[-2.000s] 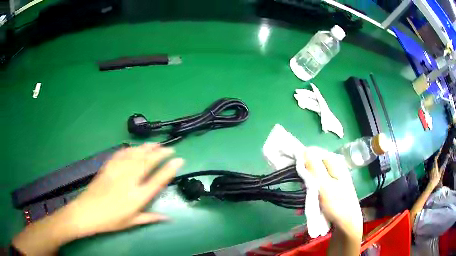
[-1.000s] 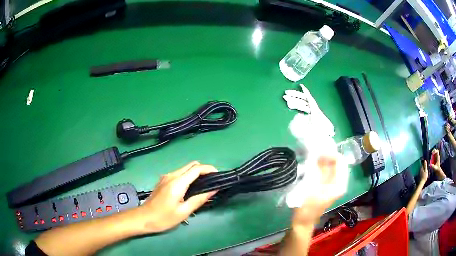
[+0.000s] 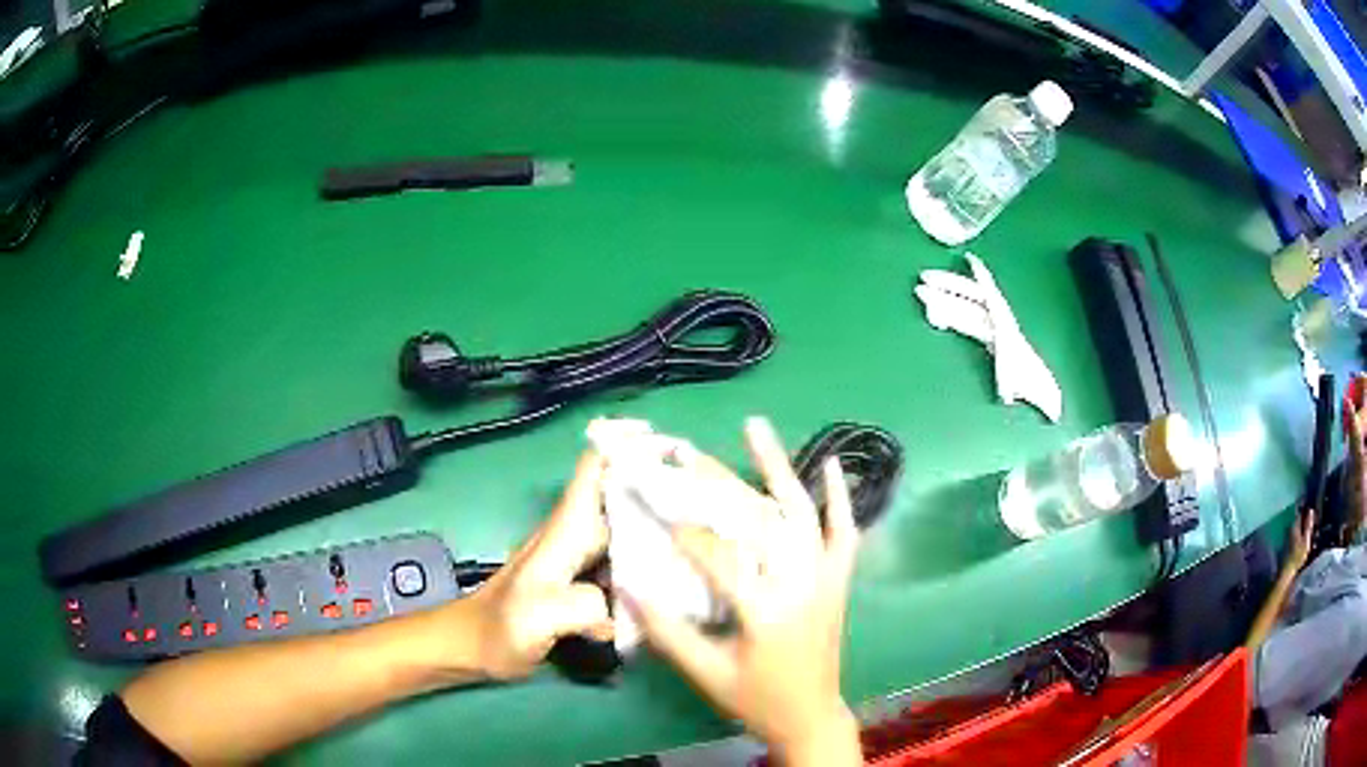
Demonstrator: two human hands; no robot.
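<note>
A black power strip point(image 3: 263, 607) lies with its red-shuttered sockets and square switch up. My left hand point(image 3: 555, 599) is closed around its black cord just right of the strip, partly hidden by the cloth. My right hand point(image 3: 757, 584) presses a white cloth point(image 3: 652, 547) against the cord and the left fingers, its fingers spread and blurred. The coiled cord loop point(image 3: 852, 472) shows behind my right hand. A second strip point(image 3: 225, 502) lies back up behind the first, its plug point(image 3: 435, 364) and bundled cord beyond it.
A clear white-capped bottle point(image 3: 982, 165), a white glove point(image 3: 993, 333) and a brown-capped bottle point(image 3: 1087, 480) lie at the right, beside another strip point(image 3: 1124, 330). A dark flat bar point(image 3: 427, 176) and white scrap point(image 3: 131, 255) lie farther back. A red bin point(image 3: 1169, 719) and a person's arm point(image 3: 1282, 592) are lower right.
The right hand has come left from beside the brown-capped bottle, bringing the cloth to the left hand. The coiled cord is lower and mostly hidden behind the hands.
</note>
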